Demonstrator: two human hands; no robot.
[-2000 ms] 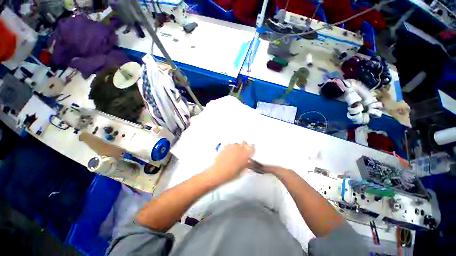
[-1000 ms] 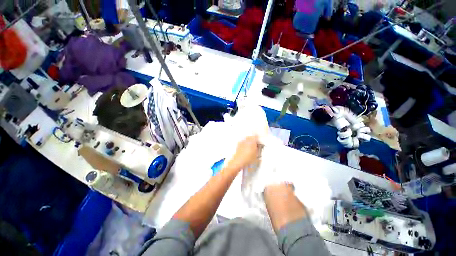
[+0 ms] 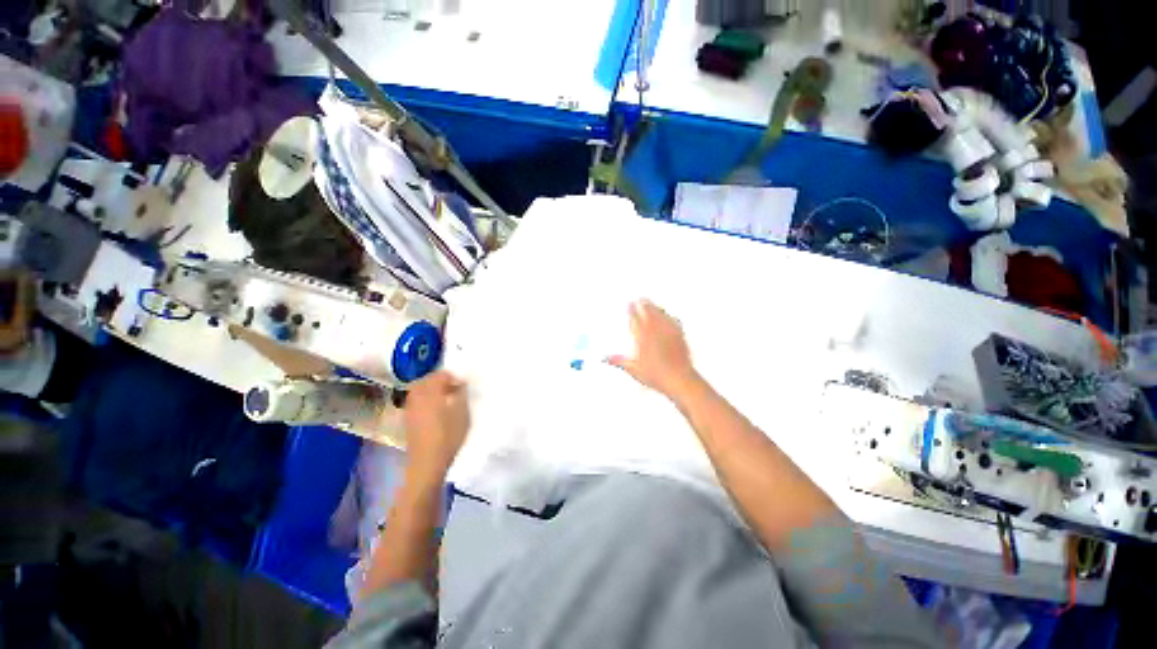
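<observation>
An overexposed white garment piece (image 3: 546, 292) lies spread over the white table in front of me; its edges partly blend with the table top. A small blue patch (image 3: 577, 364) shows near its middle. My right hand (image 3: 660, 351) lies on the cloth with fingers apart and holds nothing that I can see. My left hand (image 3: 438, 412) is at the cloth's left edge beside the left sewing machine, fingers curled; whether cloth is pinched in it cannot be told.
The left sewing machine (image 3: 343, 332) with a blue handwheel stands close to my left hand. The right sewing machine (image 3: 1002, 463) and a grey parts tray (image 3: 1059, 387) are at the right. A striped bundle (image 3: 393, 203) and a paper sheet (image 3: 733, 211) lie beyond the cloth. A blue crate (image 3: 305, 514) is lower left.
The cloth, bunched up and lifted in both hands a second ago, now lies flat. My hands have moved apart, the left toward the left machine. The view has shifted.
</observation>
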